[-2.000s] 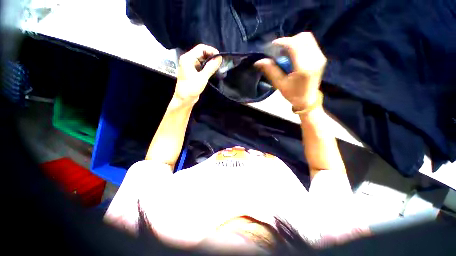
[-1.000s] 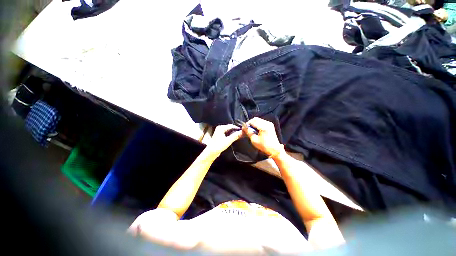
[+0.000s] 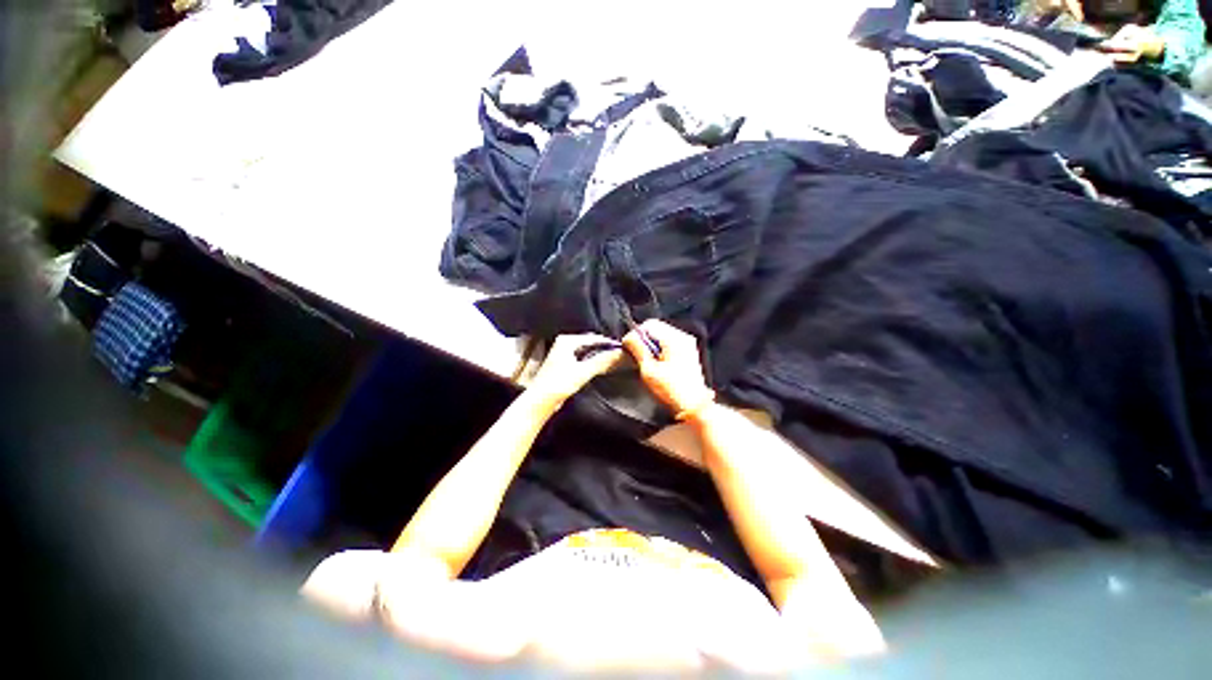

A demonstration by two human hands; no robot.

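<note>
A large dark navy denim garment (image 3: pixel 904 292) lies over the right side of the table, with its stitched narrower end towards the middle. My left hand (image 3: pixel 574 364) pinches an edge of the garment at the near table edge. My right hand (image 3: pixel 669 365) is close beside it, fingers bent together at the same edge. A small dark bit shows at the right fingers; whether it is snips or cloth I cannot tell. The cloth between the fingertips is partly hidden by the hands.
The white table (image 3: pixel 306 173) has a dark cloth (image 3: pixel 299 37) at its far left. More dark and grey garments (image 3: pixel 984 80) lie at the far right, near another person's hand (image 3: pixel 1132 43). A green crate (image 3: pixel 229 458), a blue crate (image 3: pixel 295 505) and checked cloth (image 3: pixel 137 332) are low at left.
Since two seconds ago, the hands have gone from holding a dark loop open to being close together at the garment's edge. The blue-handled tool seen then no longer shows clearly. The view has shifted.
</note>
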